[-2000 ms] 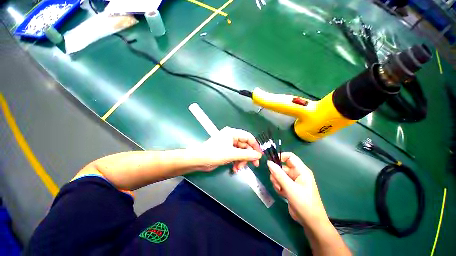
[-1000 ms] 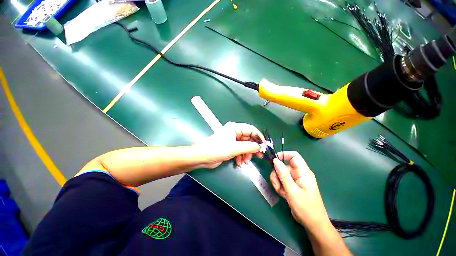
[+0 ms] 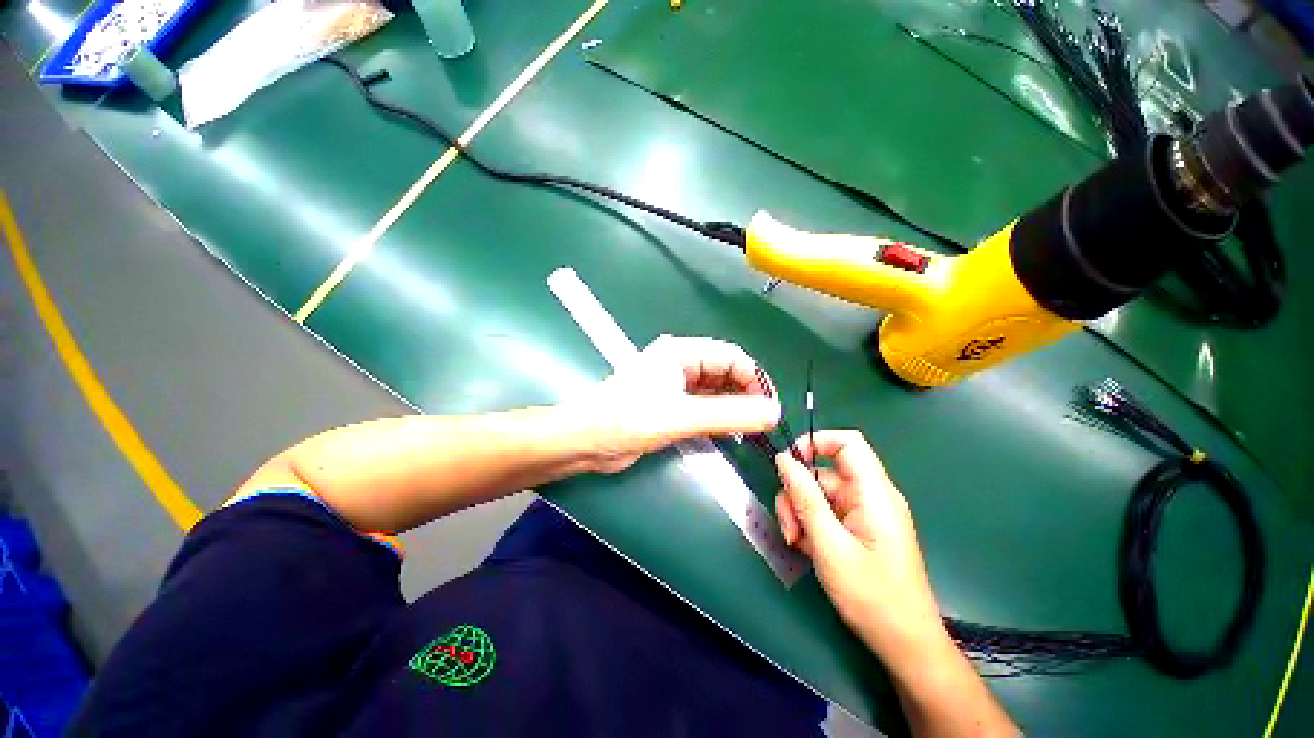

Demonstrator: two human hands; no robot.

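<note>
My left hand and my right hand meet over the bench edge, both on the black wire ends. My left fingers close over the bunched ends and hide most of them. My right thumb and fingers pinch the wires just beside; one thin wire with a small white sleeve stands up apart from the rest. The wires run under my right wrist to a coiled black bundle with a yellow tie, at the right. A steel ruler lies partly under my left hand.
A yellow heat gun stands beyond my hands, its cord running to the upper left. Another black wire bundle lies behind it. A blue tray, a plastic bag and a pale green roll are at the upper left.
My left fingers have closed over the white-sleeved wire ends, which showed fanned out before. One sleeved wire now stands apart by my right fingers. The view has shifted slightly.
</note>
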